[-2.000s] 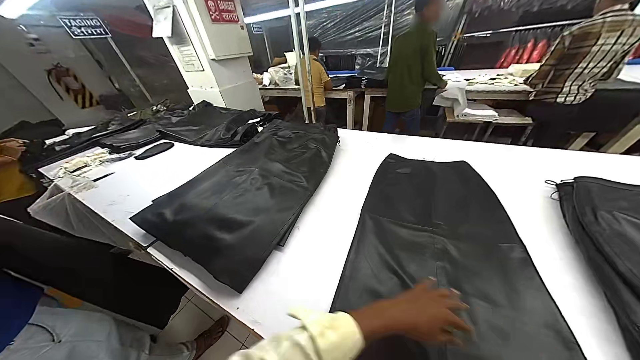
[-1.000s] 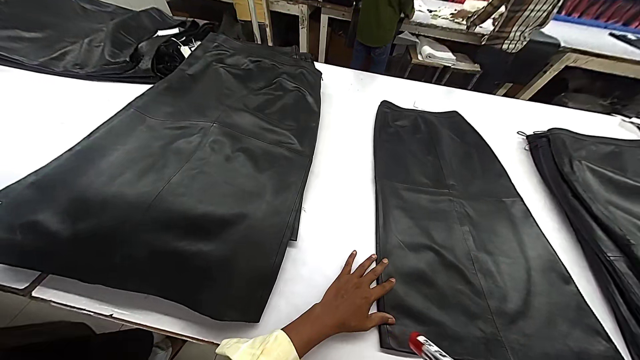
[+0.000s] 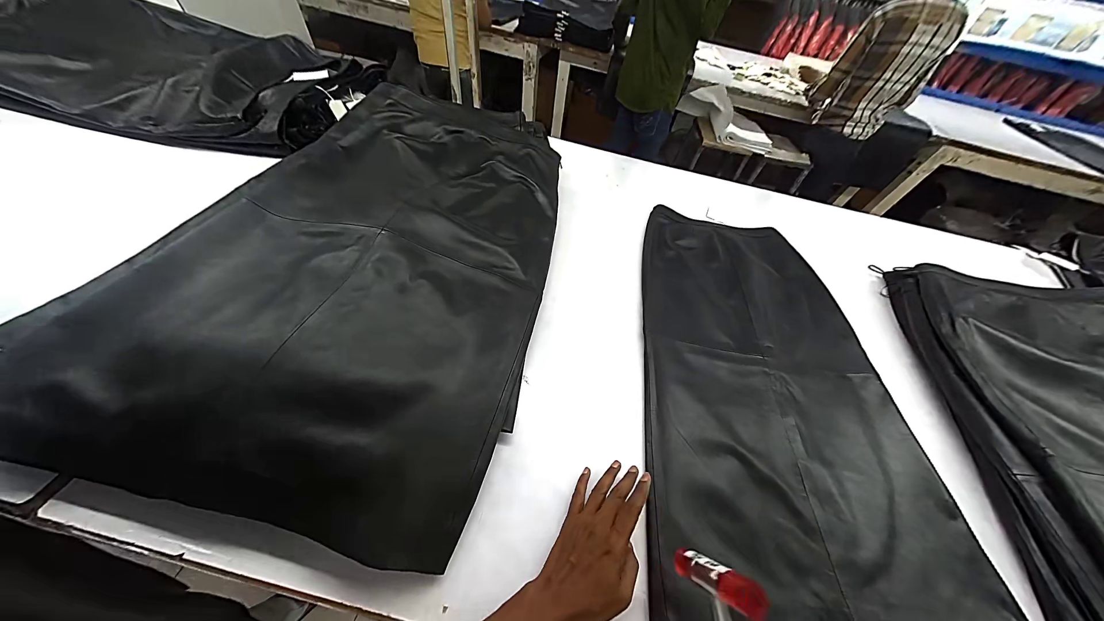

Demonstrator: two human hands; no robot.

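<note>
A black leather skirt lies flat on the white table, its narrow waist end away from me. Vertical and cross seams run over it. My left hand rests palm down on the table at the skirt's lower left edge, fingers apart and fingertips at that edge, holding nothing. Over the lower part of the skirt is the red head of a tool, like a small mallet, with white marking. Its thin handle runs out of the bottom of the view, and my right hand is not visible.
A stack of larger black leather skirts lies to the left, with more black leather pieces behind it. Other black leather skirts lie at the right. Beyond the table's far edge, people stand near other worktables.
My left hand has gone from on top of the skirt to the table along its left edge. The red tool head has come into view. The view has moved closer over the table.
</note>
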